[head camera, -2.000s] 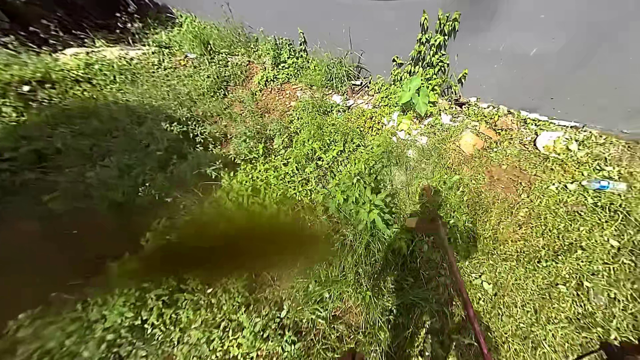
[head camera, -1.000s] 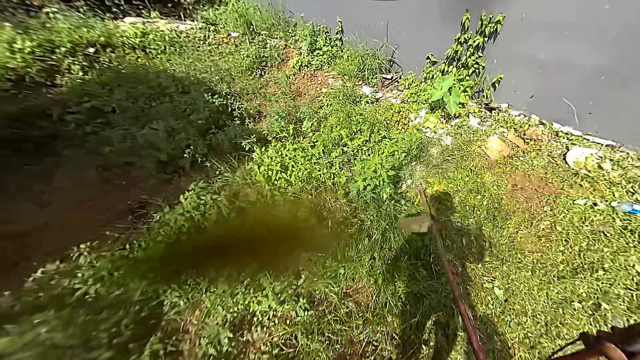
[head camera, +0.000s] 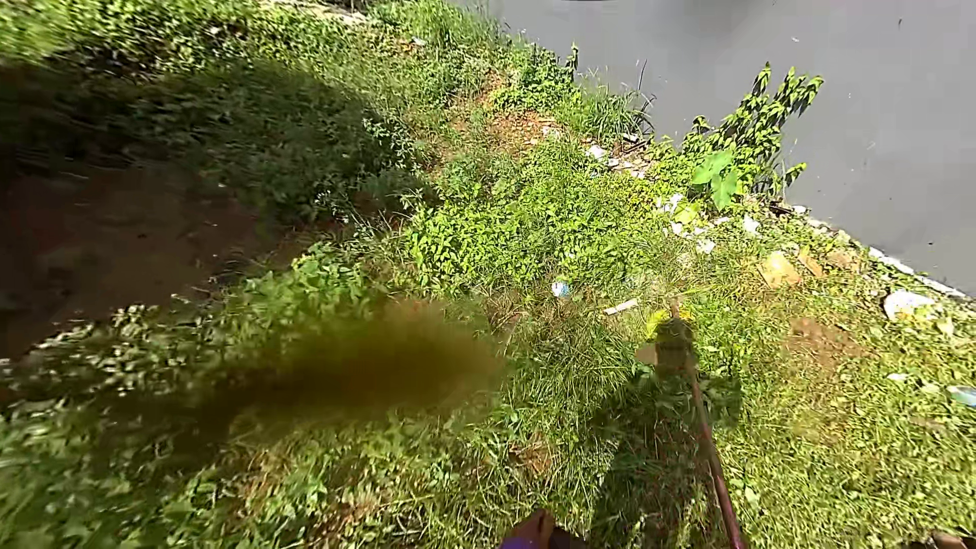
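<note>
A long-handled tool (head camera: 711, 450), which looks like a hoe, slants up from the bottom edge, right of the middle. Its pale flat blade (head camera: 648, 353) is over the grass, partly in a person's shadow (head camera: 648, 435); whether it touches the ground I cannot tell. Neither my left hand nor my right hand can be made out, and the near end of the handle is outside the picture. A brown and purple shape (head camera: 534, 530), perhaps a foot, shows at the bottom edge. Left of the blade lie a white strip (head camera: 621, 306) and a small blue-and-white piece of litter (head camera: 560, 289).
Grey water (head camera: 862, 137) borders the bank at the upper right, behind a leafy plant (head camera: 762, 126). Stones (head camera: 778, 269), a white lump (head camera: 907, 304) and a bluish piece of litter (head camera: 964, 395) lie on the right. A blurred brown-green patch (head camera: 396, 366) hides ground left of centre.
The view has shifted left over the bank. Relative to the stones, the tool's blade is farther left and nearer the water's side. The white strip and blue-and-white litter now show plainly.
</note>
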